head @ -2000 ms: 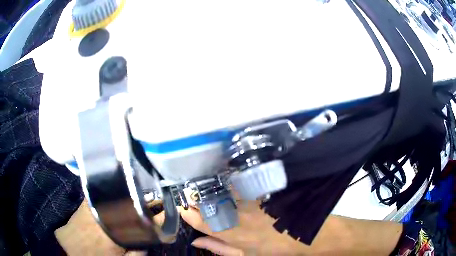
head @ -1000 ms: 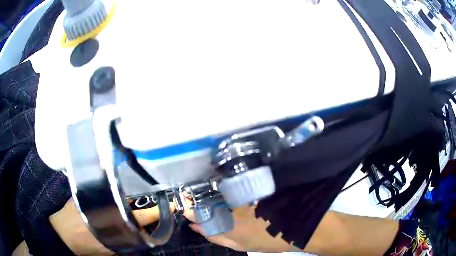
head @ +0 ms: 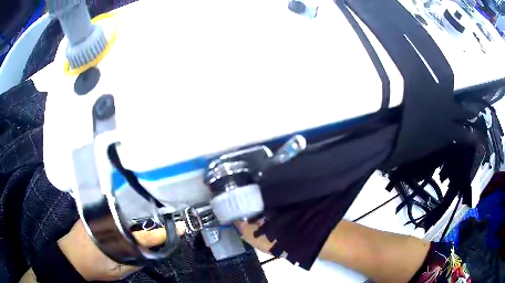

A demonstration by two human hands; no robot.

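Observation:
Dark checked cloth (head: 194, 265) lies under the white sewing machine head (head: 238, 83) and spreads along the left side. My left hand (head: 97, 251) is at the bottom left on the cloth, its fingers reaching towards the needle area behind the shiny curved guard (head: 99, 221). My right hand (head: 256, 235) is right of the small grey-blue cylinder (head: 224, 243), mostly hidden behind hanging black strips (head: 326, 182). Neither hand's fingertips show clearly, so their grip cannot be told. The needle is hidden by the machine head and guard.
A ribbed tension dial (head: 238, 203) sticks out from the head's front. A grey post with a yellow ring (head: 86, 52) stands on top. Black looped handles (head: 418, 202) lie under the strips on the white table (head: 371, 207). Blue and red cloth is at the far right.
The view has shifted, so the machine's front parts sit further left. My right hand has moved away from the needle area and more behind the strips. My left hand stays by the guard.

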